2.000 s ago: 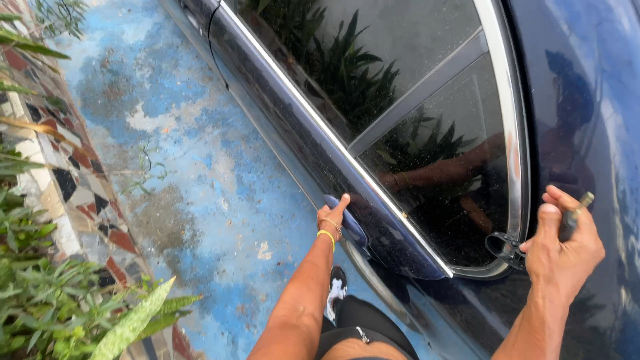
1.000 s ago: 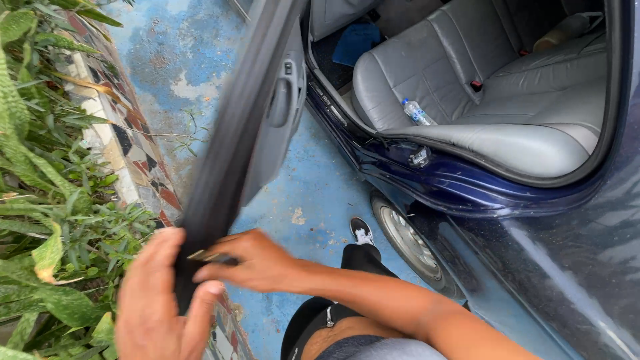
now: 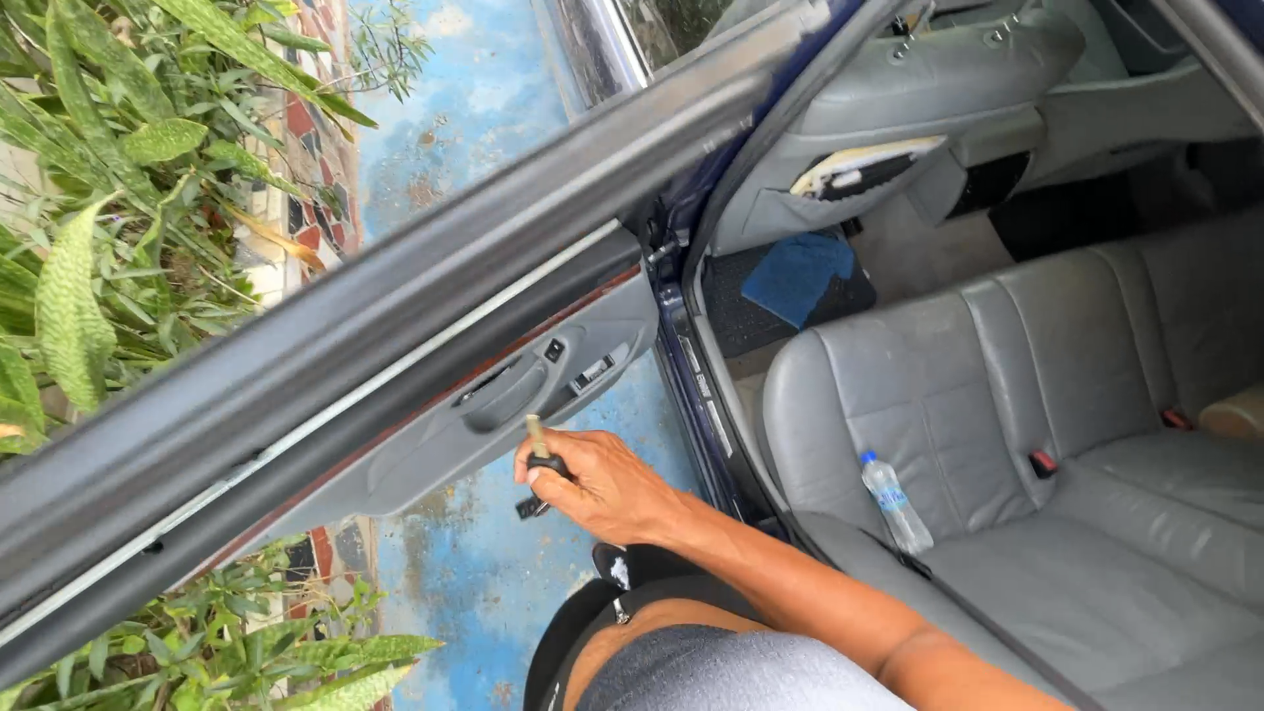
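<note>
My right hand (image 3: 602, 486) is closed around a car key (image 3: 536, 439) with a black head, its blade pointing up out of the fist. A small dark fob (image 3: 531, 508) hangs below the fingers. Just beyond the hand is the grey inner panel (image 3: 420, 449) of the open rear car door, with its pull handle and switch. The door's dark window frame (image 3: 395, 286) runs diagonally across the view. To the right, the grey leather rear seat (image 3: 918, 395) shows through the doorway. My left hand is out of view.
A plastic water bottle (image 3: 897, 504) lies on the seat, and a blue cloth (image 3: 802, 276) on the floor mat. A seat-back pocket (image 3: 849, 197) holds papers or cloth. Leafy plants (image 3: 128, 217) and a mosaic edge (image 3: 311, 168) border the blue-painted ground (image 3: 454, 592).
The car door, closed two seconds ago, now stands open. My left hand, on the door handle and later by the door's frame, has left the view. My right hand has come off the door frame.
</note>
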